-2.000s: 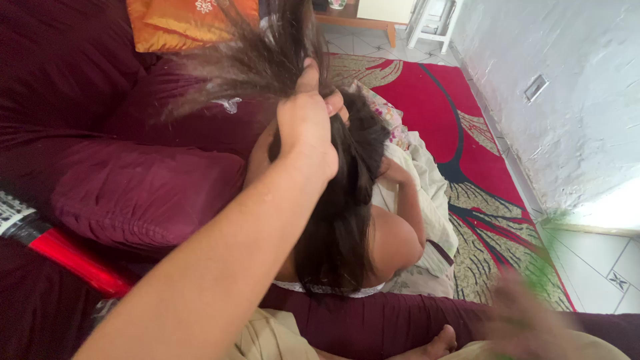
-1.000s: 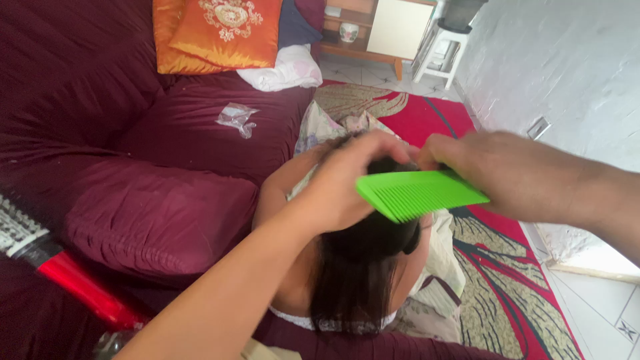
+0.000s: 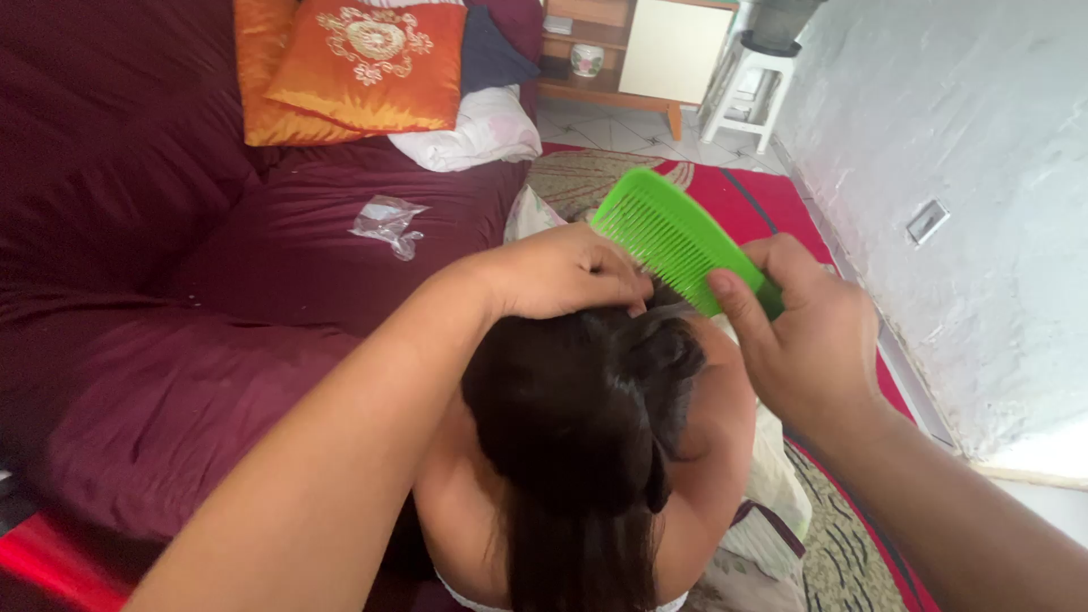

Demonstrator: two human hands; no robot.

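A person with long dark hair point(image 3: 561, 408) sits low in front of me, seen from behind. My left hand point(image 3: 569, 272) lies at the far side of the head, its fingers curled down at the hair; whether they grip a strand is hidden. A green plastic comb point(image 3: 671, 234) is held in my right hand point(image 3: 803, 327), between thumb and fingers at one end. Its teeth point down and left, close beside my left fingers. A gathered, twisted section of hair point(image 3: 667, 348) rests on the right side of the head.
A maroon-covered sofa point(image 3: 212, 374) fills the left, bearing orange cushions point(image 3: 374, 64), white cloth point(image 3: 476, 132) and a clear plastic bag point(image 3: 389, 223). A red object point(image 3: 64, 565) lies at lower left. Beyond are a patterned rug point(image 3: 722, 191), a wooden cabinet point(image 3: 650, 102), a white stool point(image 3: 752, 98) and a wall point(image 3: 960, 170).
Two seconds ago my left hand held the hair raised; now it is low at the head. The green comb, earlier horizontal between my hands, is now tilted and raised in my right hand.
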